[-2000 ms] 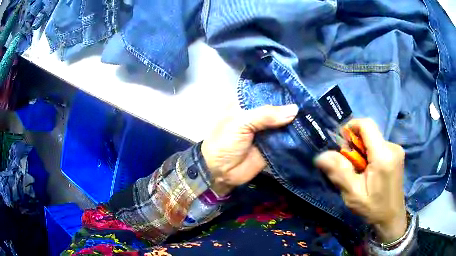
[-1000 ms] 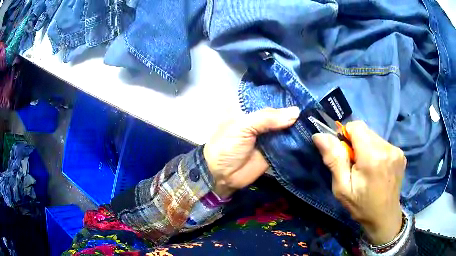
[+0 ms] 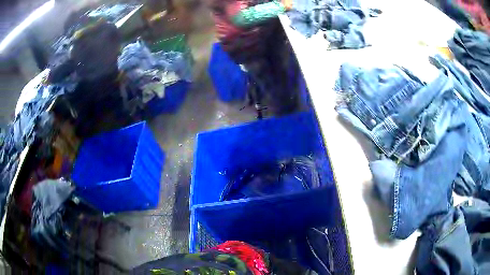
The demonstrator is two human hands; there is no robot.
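Neither of my hands is in the picture, and the orange-handled snips and the dark label do not show. Nearest in front of me, a large blue bin (image 3: 258, 207) stands against the table's edge, with dark cord-like loops inside it. On the white table (image 3: 352, 212) to the right, denim garments (image 3: 424, 188) lie in a heap with stitched seams. Part of my floral clothing (image 3: 239, 252) shows at the bottom edge.
Another blue bin (image 3: 121, 169) stands on the floor to the left. Further off are a blue bin with cloth heaped on it (image 3: 156, 70), an upright blue bin (image 3: 228, 75) and blurred people. More denim (image 3: 328, 21) lies at the table's far end. Clothes hang at the left edge.
The view has swung left, away from the garment. My hands, the snips and the labelled denim have left the picture. Bins, floor and people have come into view.
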